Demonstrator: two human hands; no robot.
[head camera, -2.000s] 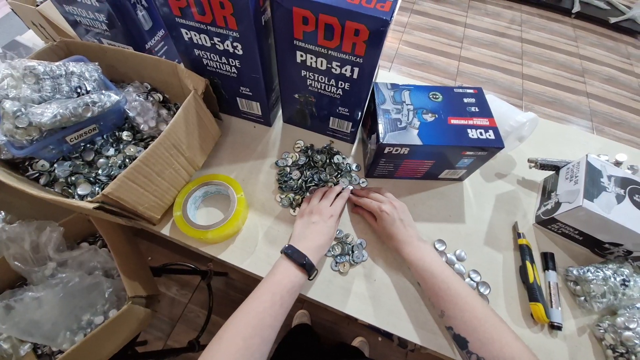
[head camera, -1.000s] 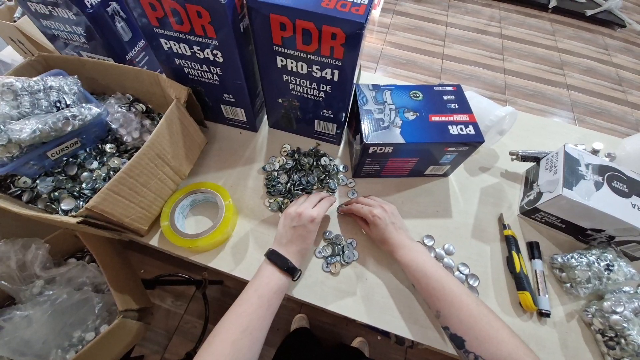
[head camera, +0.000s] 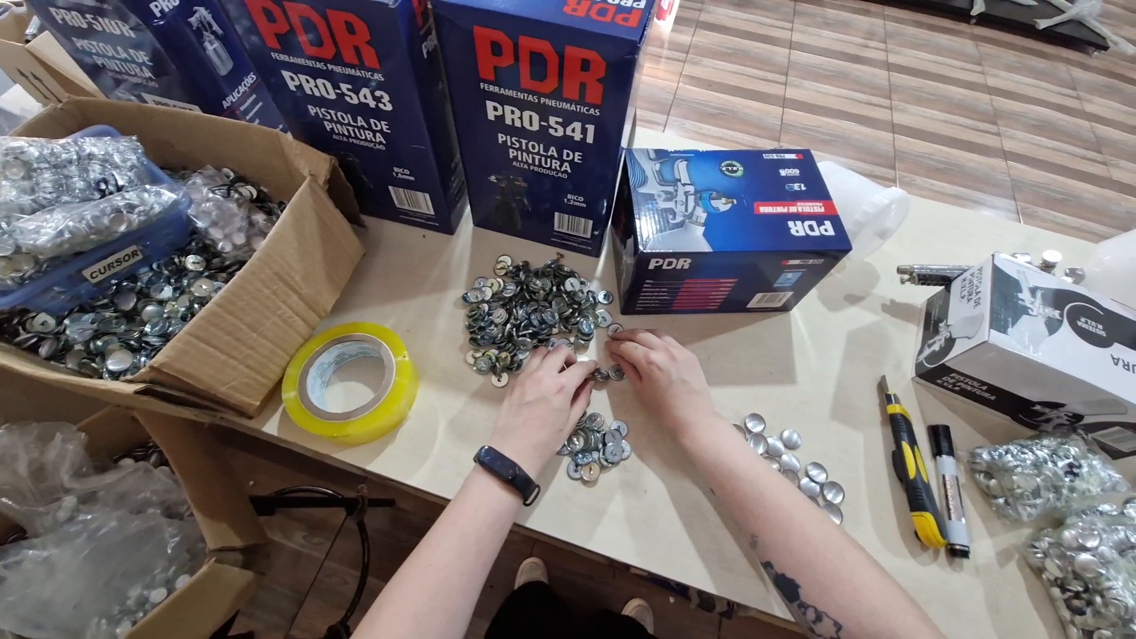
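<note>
My left hand (head camera: 552, 390), with a black band at the wrist, rests at the lower edge of a large pile of metal button parts (head camera: 532, 311), its fingers bent over some pieces. Close on its right, my right hand (head camera: 652, 368) touches the table with its fingertips beside a few loose pieces (head camera: 609, 374). What lies under the fingers of either hand is hidden. Below the hands lies a smaller group of round metal pieces (head camera: 596, 448). Shiny domed caps (head camera: 788, 461) are scattered to the right of my right forearm.
A yellow tape roll (head camera: 302, 390) lies left of the pile, beside a cardboard box (head camera: 302, 240) of metal parts. Blue spray gun boxes (head camera: 541, 124) (head camera: 710, 275) stand behind. At right are a utility knife (head camera: 909, 470), a marker (head camera: 950, 497), a white box (head camera: 1021, 373) and bagged caps (head camera: 1047, 475).
A small gap with loose pieces now shows between my hands, beside the large pile. The view has shifted slightly.
</note>
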